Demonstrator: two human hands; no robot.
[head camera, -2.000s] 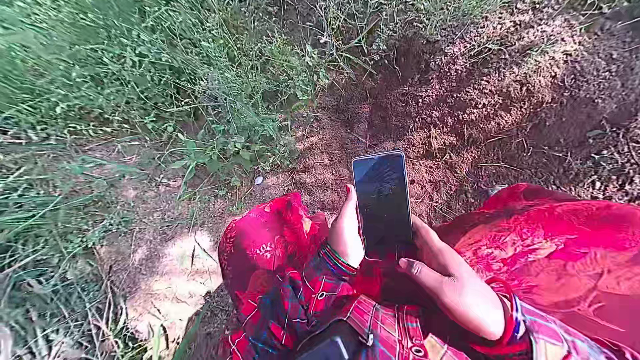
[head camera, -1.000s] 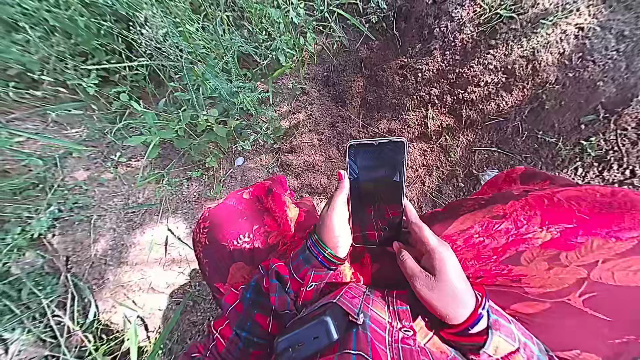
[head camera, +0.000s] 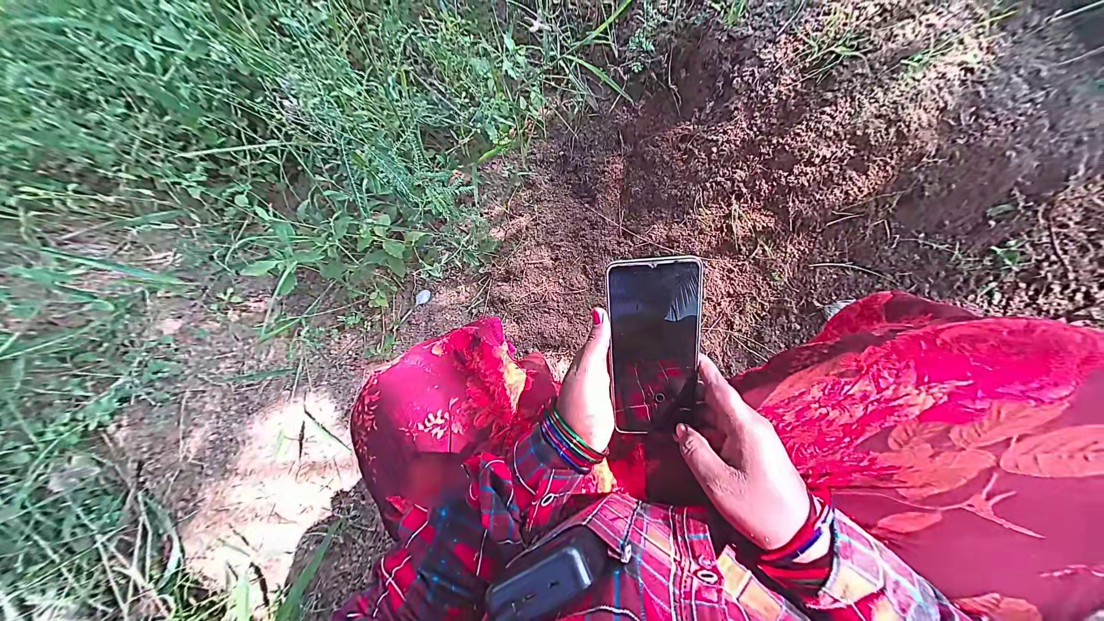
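A smartphone (head camera: 654, 345) with a dark, reflective screen is held upright over my lap. My left hand (head camera: 589, 388) grips its left edge, the thumb along the side and the fingers hidden behind. At the lower right edge is my right hand (head camera: 746, 461), its thumb by the bottom corner and its other fingers partly behind the phone. Both wrists wear bangles below plaid sleeves. A black device (head camera: 548, 576) lies against the plaid shirt (head camera: 647, 552) at my waist.
Red patterned cloth (head camera: 931, 414) covers my legs on both sides. Beyond my knees lies reddish bare soil (head camera: 561, 250), with green grass (head camera: 259, 129) to the upper left. A small pale stone-like object (head camera: 422, 297) rests on the ground beside the grass.
The right thumb has shifted from over the phone's lower part to its bottom right corner since two seconds ago. Both hands keep hold of the phone.
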